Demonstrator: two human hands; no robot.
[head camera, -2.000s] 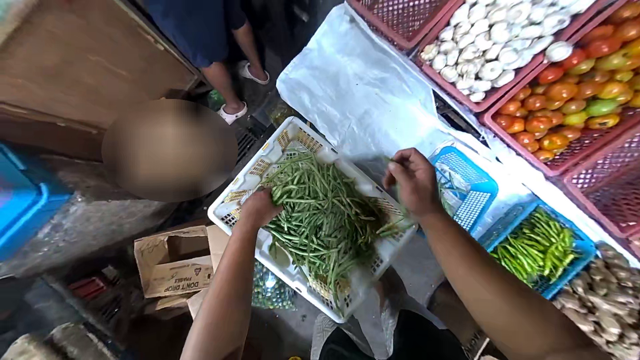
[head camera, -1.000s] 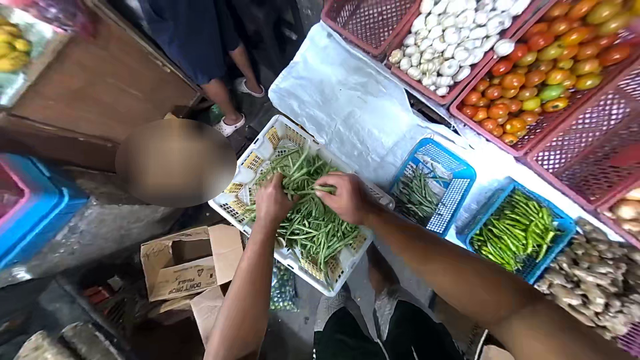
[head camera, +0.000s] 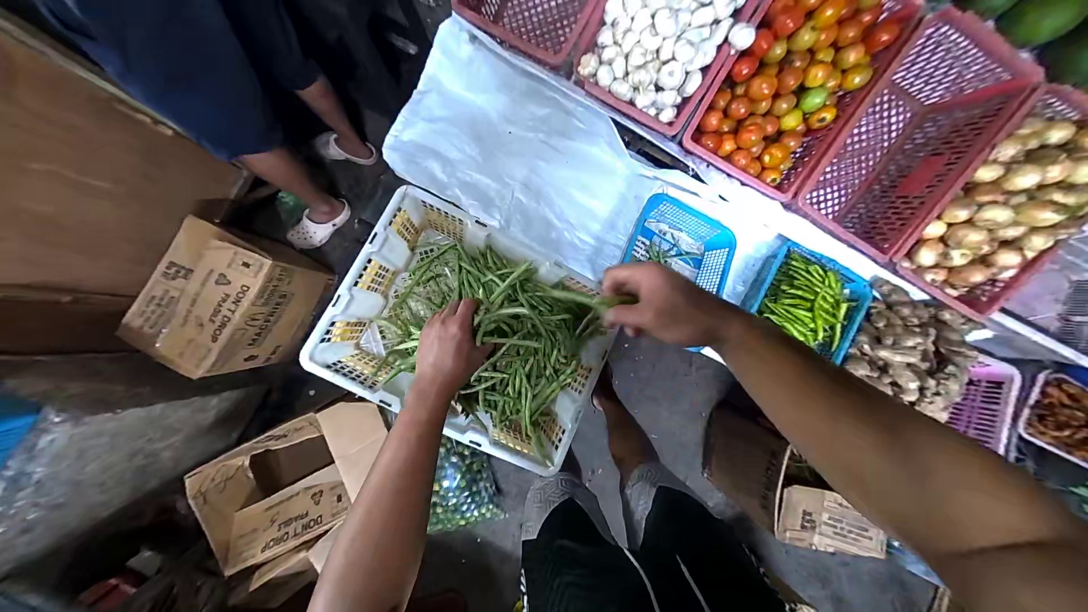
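Note:
A white plastic crate (head camera: 340, 367) holds a heap of long green beans (head camera: 518, 331). On the heap's left side rests my left hand (head camera: 449, 347), fingers bent down among the beans; whether it grips any is hidden. Over the crate's right edge, my right hand (head camera: 648, 297) is closed around a small bunch of green beans, whose ends point left over the heap. Just beyond that hand lies a blue plastic basket (head camera: 722, 246) with a few beans and some printed paper in it.
Red crates hold garlic (head camera: 659, 51), tomatoes (head camera: 782, 93) and onions (head camera: 990, 204). Green chillies (head camera: 807, 297) fill a blue basket beside ginger (head camera: 909, 348). White sheeting (head camera: 518, 144) covers the stand. Cardboard boxes (head camera: 229, 297) lie at left, near another person's legs (head camera: 293, 183). A bag of small green produce (head camera: 463, 489) is below the crate.
My hands, together over the beans one second ago, are now apart, the right one over the crate's right edge. The blue basket shows fewer beans than one second ago.

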